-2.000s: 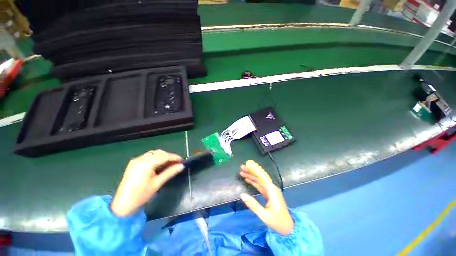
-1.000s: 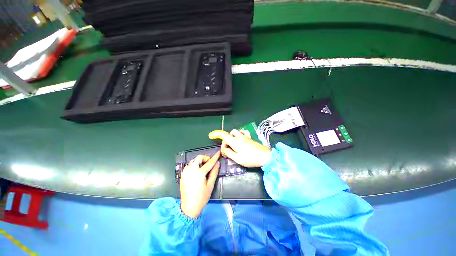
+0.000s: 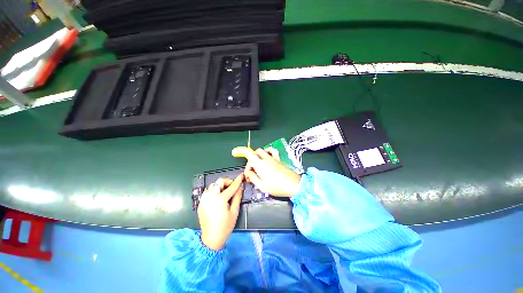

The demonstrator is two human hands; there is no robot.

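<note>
A phone display assembly (image 3: 225,174) lies back up on the green bench in front of me, its dark frame and small metallic details showing. My left hand (image 3: 218,209) rests on it with fingertips pinched near its middle. My right hand (image 3: 268,170), with a yellow sleeve on one digit, meets the left fingertips there. The flex connector is hidden under my fingers. The green adapter board (image 3: 281,149) is partly covered by my right hand. The white-grey ribbon cable (image 3: 322,136) joins it to the black screen tester (image 3: 368,143).
A black foam tray (image 3: 166,121) at the back left holds two assemblies, backs up. Stacked foam trays (image 3: 189,26) stand behind it. A small dark connector (image 3: 342,59) lies by the white strip. A red stool (image 3: 26,234) stands at the lower left.
Since two seconds ago the assembly has gone from my left hand's raised grip to the bench, and both hands have come together on it. Over the last second the hands have barely moved; the view shifted slightly.
</note>
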